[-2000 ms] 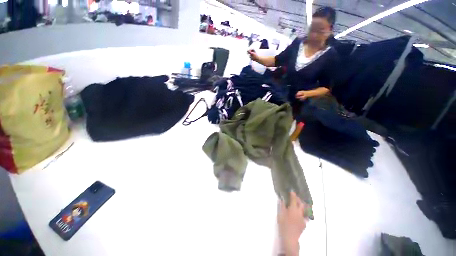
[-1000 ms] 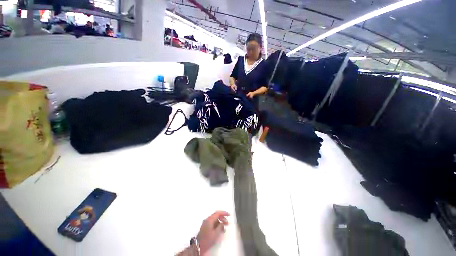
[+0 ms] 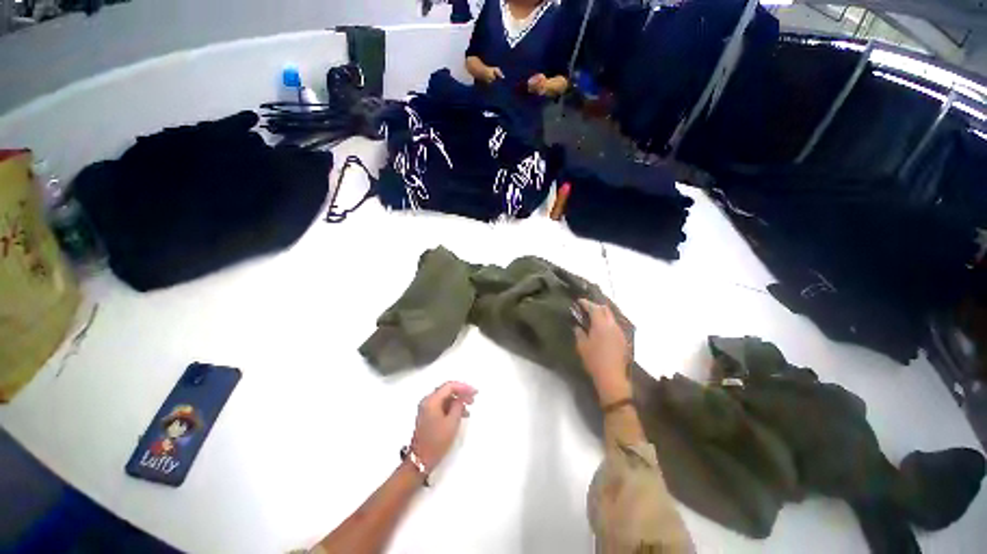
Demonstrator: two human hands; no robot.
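Note:
A crumpled olive-green garment (image 3: 530,303) lies on the white table, one sleeve pointing left. More olive-green fabric (image 3: 747,433) lies to the right and touches it; I cannot tell where one piece ends. My right hand (image 3: 603,344) is on the middle of the garment, fingers closed at a fold; a small shiny spot shows at the fingertips, too blurred to name. My left hand (image 3: 442,420), with a bracelet at the wrist, is above the table left of the garment, fingers loosely curled and apart, holding nothing visible.
A phone (image 3: 184,424) lies at left, near a yellow bag (image 3: 27,271). Black garments (image 3: 206,200), a hanger (image 3: 350,189), navy garments with white drawcords (image 3: 465,157) and a folded navy stack (image 3: 626,214) lie across the table. A person (image 3: 525,54) stands opposite.
The view has tilted down. My right hand has come into view onto the olive garment. The long sleeve stretched towards me no longer shows; olive fabric now spreads to the right. My left hand stays off the garment.

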